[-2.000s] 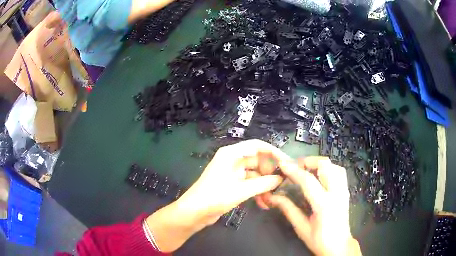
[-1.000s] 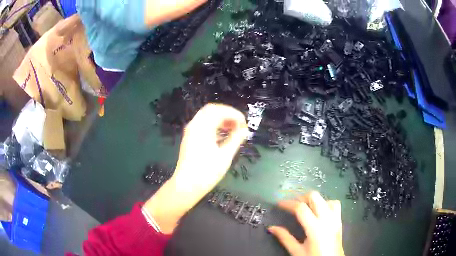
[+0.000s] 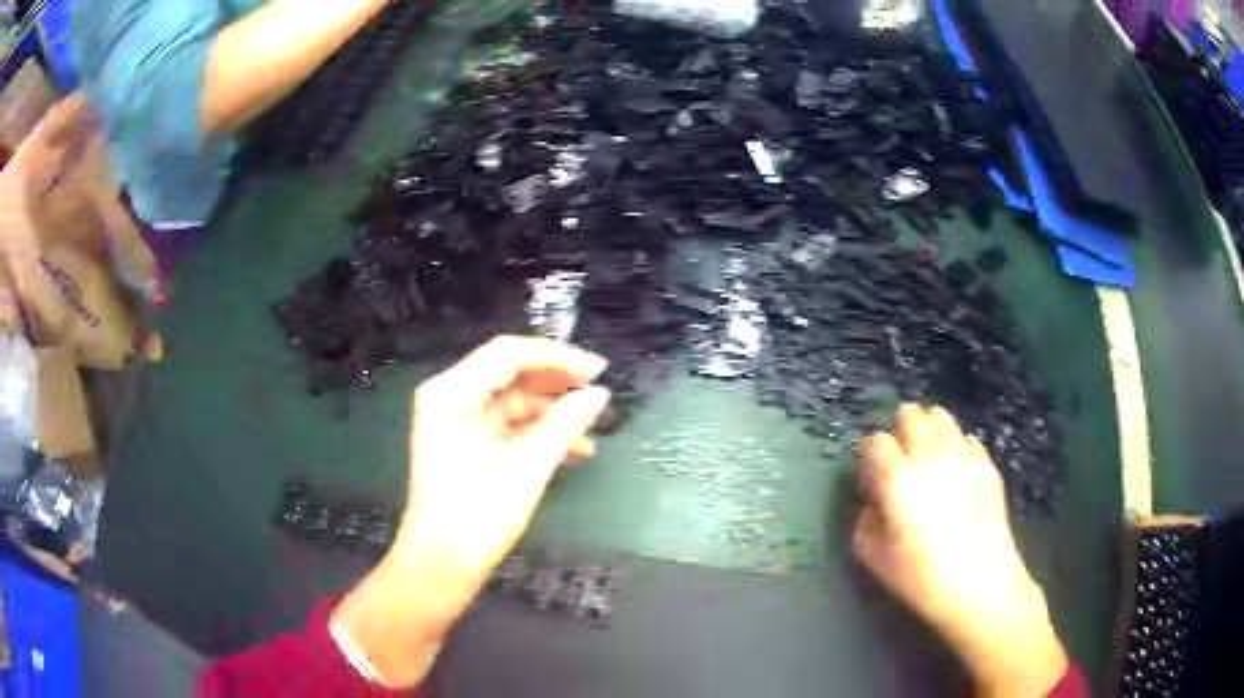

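Black plastic parts lie in a large heap (image 3: 641, 205), with small dark pieces in its right part (image 3: 941, 355). Tiny silvery bits (image 3: 709, 471) are scattered on the green surface between my hands. Black units stand in a row (image 3: 559, 586) below and partly behind my left hand. My left hand (image 3: 484, 457) is above the bench, thumb and forefinger close together; whether a part is between them is unclear. My right hand (image 3: 941, 532) is at the lower edge of the small dark pieces, fingers curled down; blur hides whether it holds one.
Another person's teal sleeve (image 3: 150, 102) and forearm reach over black rows at the upper left. Blue sheets (image 3: 1071, 239) lie at the right. A dark tray (image 3: 1166, 600) is at the lower right. Brown sacks (image 3: 68, 259) and a blue crate (image 3: 41, 627) are at the left.
My hands were together at first, then parted. My right hand has moved right to the small dark pieces. The view has shifted, and the silvery bits and row are more exposed.
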